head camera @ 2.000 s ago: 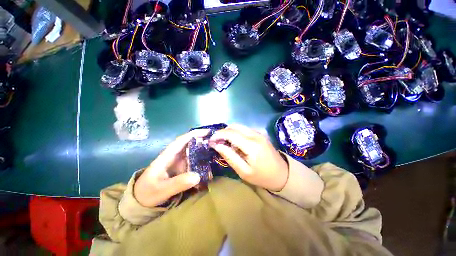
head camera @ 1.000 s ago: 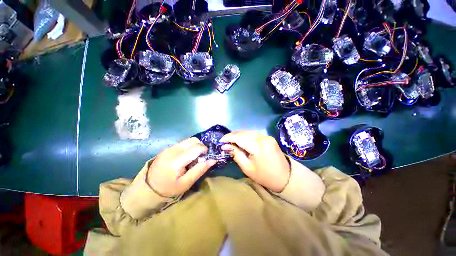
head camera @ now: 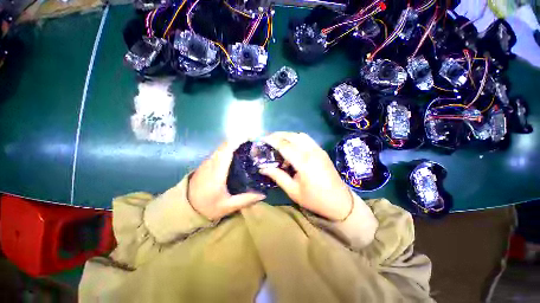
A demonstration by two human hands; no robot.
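A black round camera housing [head camera: 241,170] is held between my two hands near the bench's front edge. My left hand [head camera: 214,184] grips its left side, thumb along the near rim. My right hand [head camera: 307,173] holds its right side, with the fingertips on a small silvery piece [head camera: 262,154] at the upper right of the housing. The right fingers hide part of that piece. I cannot tell whether wires are joined to it. A loose board module [head camera: 281,82] with a dark lens lies on the green bench beyond my hands.
Wired units [head camera: 247,59] stand at the back left, more at the back right [head camera: 383,74]. Units with boards seated [head camera: 358,158] stand right of my right hand, one [head camera: 427,186] near the front edge. A whitish patch [head camera: 153,112] marks the bench. A red stool [head camera: 26,234] is below left.
The housing has turned in my hands; its dark side now shows at left and the silvery piece at upper right. My left hand has shifted around its side. The camera view has shifted.
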